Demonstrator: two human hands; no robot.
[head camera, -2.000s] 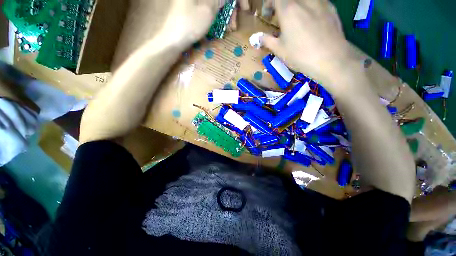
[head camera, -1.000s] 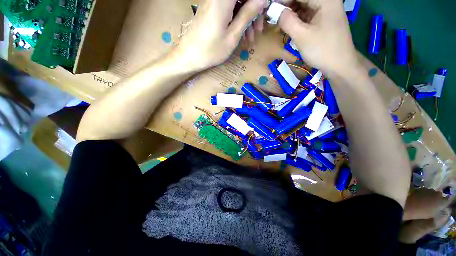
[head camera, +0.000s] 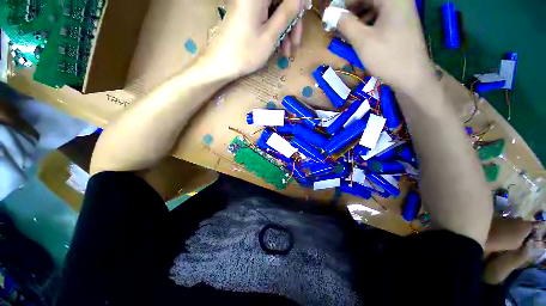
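My left hand (head camera: 254, 39) is at the top edge, fingers curled around a thin green board (head camera: 291, 28); only a sliver shows. My right hand (head camera: 383, 42) is just to its right, partly cut off by the top edge. A white covering (head camera: 333, 16) is on its fingertip; whether it holds anything is hidden. A heap of blue cylinders (head camera: 347, 137) with white rectangles and thin wires lies below my hands on brown cardboard (head camera: 230, 107). One blue cylinder (head camera: 346, 54) lies beside my right hand. A green board (head camera: 260, 164) lies at the heap's left.
Large green panels (head camera: 57, 45) stand by a brown carton wall (head camera: 117, 48) at upper left. Blue cylinders (head camera: 451, 27) lie on the green surface at upper right. Small green pieces (head camera: 491, 149) lie at right. Another person's arm (head camera: 509, 239) shows at lower right, and a light sleeve (head camera: 30, 137) at left.
My hands have come closer together at the top edge. The green board in my left hand, plainer before, is now mostly hidden. The view has shifted slightly.
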